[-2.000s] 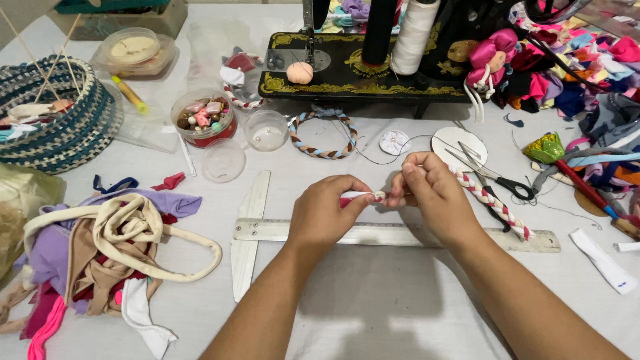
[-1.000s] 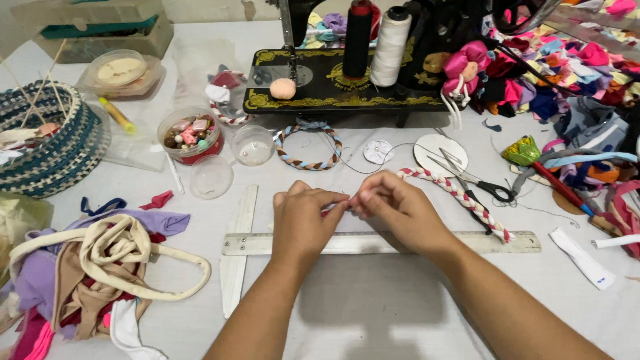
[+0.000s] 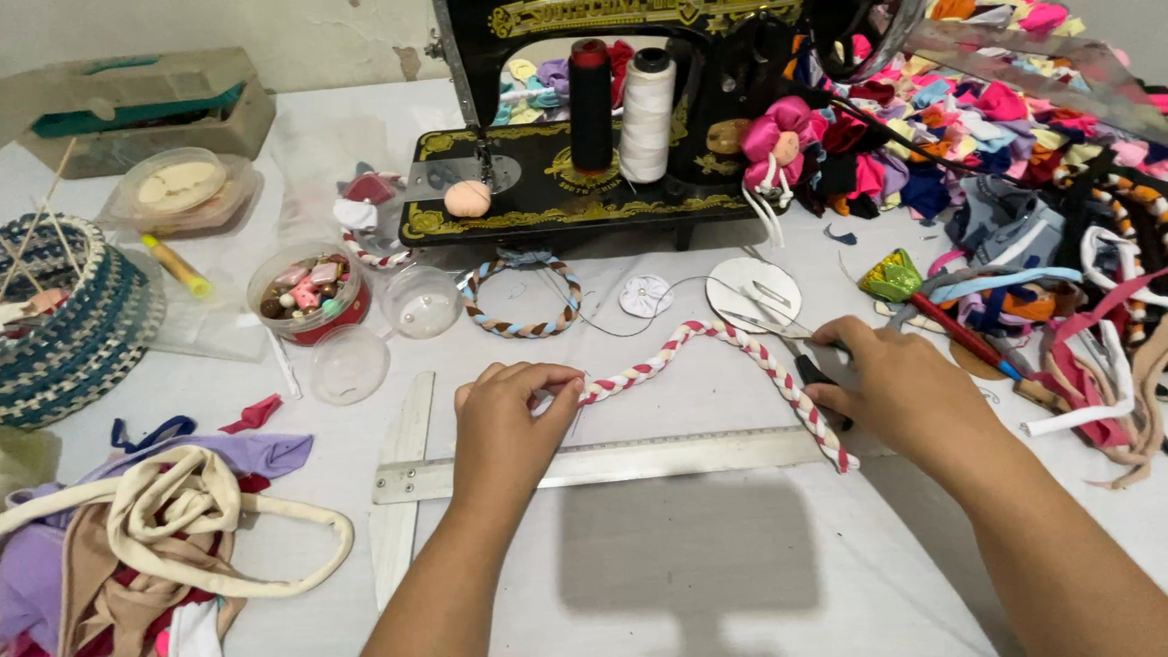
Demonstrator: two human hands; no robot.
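Observation:
My left hand (image 3: 516,424) pinches one end of a red and white fabric braid (image 3: 698,330) between thumb and fingertips. From there the braid arches up and back down, its free end lying across the metal T-square (image 3: 684,453). At the right, my right hand (image 3: 899,392) has its thumb and fingers around the black handles of the scissors (image 3: 808,365), whose blades point left over a white disc (image 3: 753,287). A thin dark thread runs near the blades. Part of the handles is hidden by the hand.
A black sewing machine (image 3: 584,196) with thread spools stands behind. Left are a bead tub (image 3: 310,297), a woven basket (image 3: 68,328) and fabric strips (image 3: 173,529). A braided ring (image 3: 522,294) lies behind the braid. Fabric scraps (image 3: 995,119) and a red-handled tool (image 3: 967,330) are at right.
My right hand has left my left hand's fingertips and moved right to the scissors. The braid, earlier partly behind my right hand, now shows along its length.

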